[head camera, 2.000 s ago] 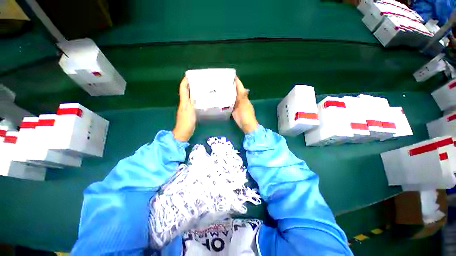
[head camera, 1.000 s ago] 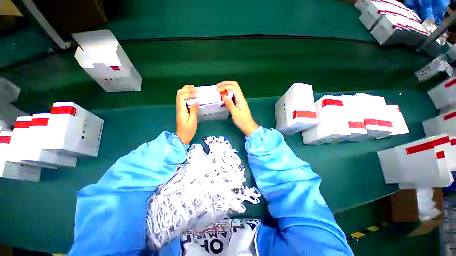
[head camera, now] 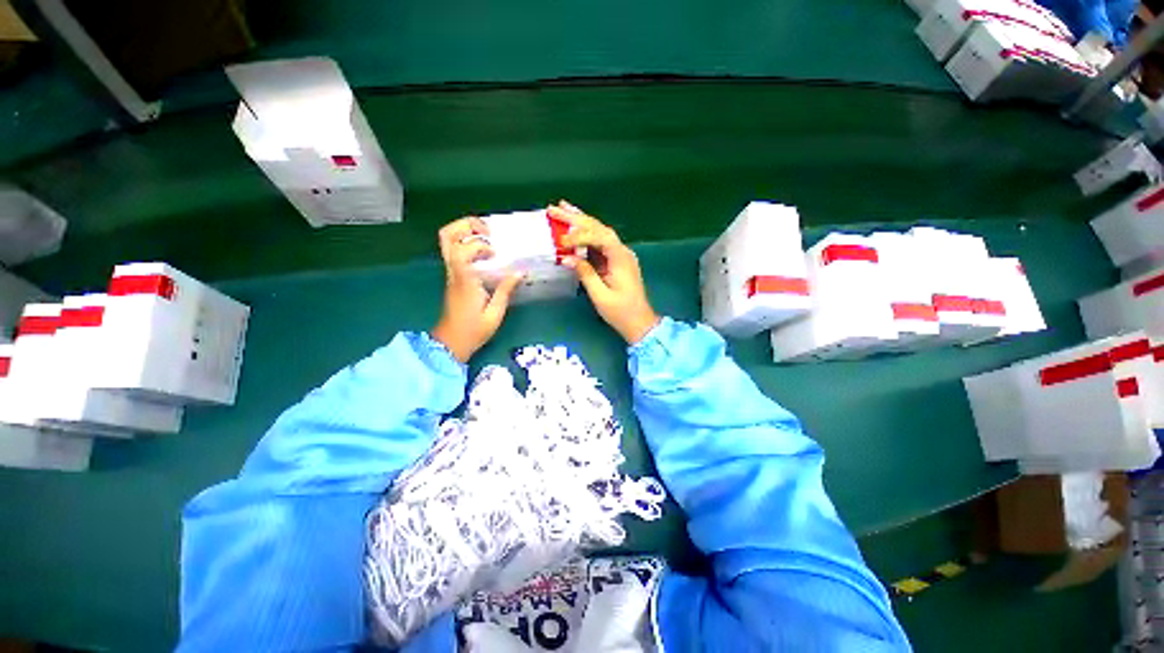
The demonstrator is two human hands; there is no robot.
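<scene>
A white retail box point(head camera: 521, 235) with a red band at its right end is between my hands at the centre. My left hand point(head camera: 467, 287) grips its left side, with the thumb on the front edge. My right hand point(head camera: 610, 274) grips its right end, fingers over the red band. Both hands are bare, with blue sleeves. The lid looks shut; the inside is hidden. A tangled heap of white looped accessories point(head camera: 511, 491) lies between my forearms. A printed white bag or cloth point(head camera: 562, 612) with black letters is below the heap.
An open white box point(head camera: 319, 160) with its flap raised stands on the belt at the upper left. Closed boxes stand in rows at the left point(head camera: 179, 334) and right point(head camera: 836, 300). More boxes point(head camera: 1072, 406) are at the right edge. A brown carton point(head camera: 1031, 526) is at the lower right.
The held box's lid panel has come down flat, and my hands have moved from its sides onto its top and front edges. The open box on the belt has shifted right.
</scene>
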